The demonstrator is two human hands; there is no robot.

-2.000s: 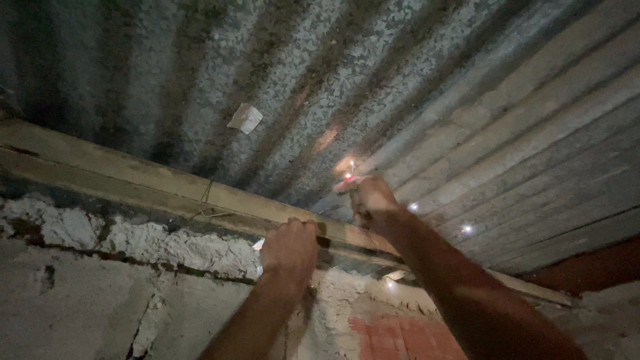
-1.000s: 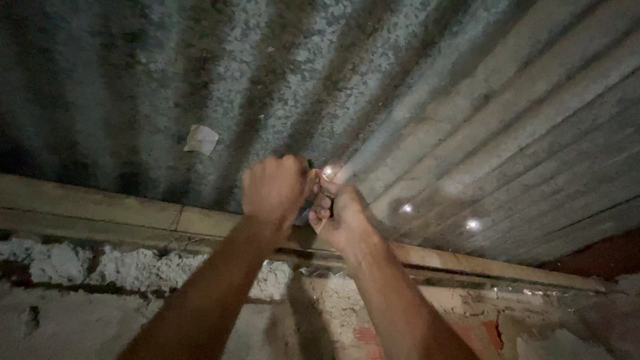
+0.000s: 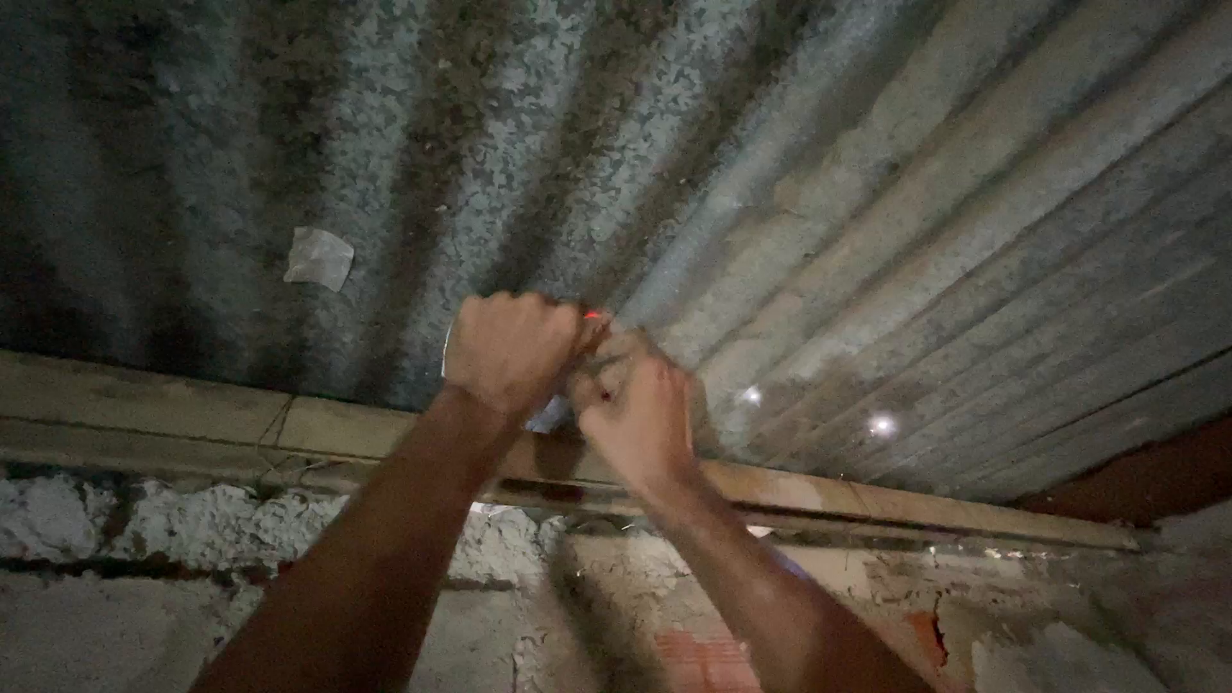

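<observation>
My left hand (image 3: pixel 515 346) is raised near the corrugated metal roof sheet (image 3: pixel 539 164), its back toward me and its fingers curled; what it holds is hidden. Close against it on the right is my right hand (image 3: pixel 640 399), with thumb and fingers bent together, their grip too blurred to make out. A small red glow (image 3: pixel 592 316) shows at the left hand's fingertips. A thin pale edge is visible beside the left hand's outer side. Both hands are just above the wooden beam (image 3: pixel 789 491).
A pale patch (image 3: pixel 320 258) is on the roof sheet at left. Thin wire (image 3: pixel 279 433) loops around the beam. Below runs a rough masonry wall (image 3: pixel 462 626) with exposed red brick (image 3: pixel 707 659). Bright spots (image 3: pixel 881 424) show on the sheet at right.
Two seconds ago my hands were apart, the left at the beam and the right at the roof with a small light. They came together by one second ago and remain close.
</observation>
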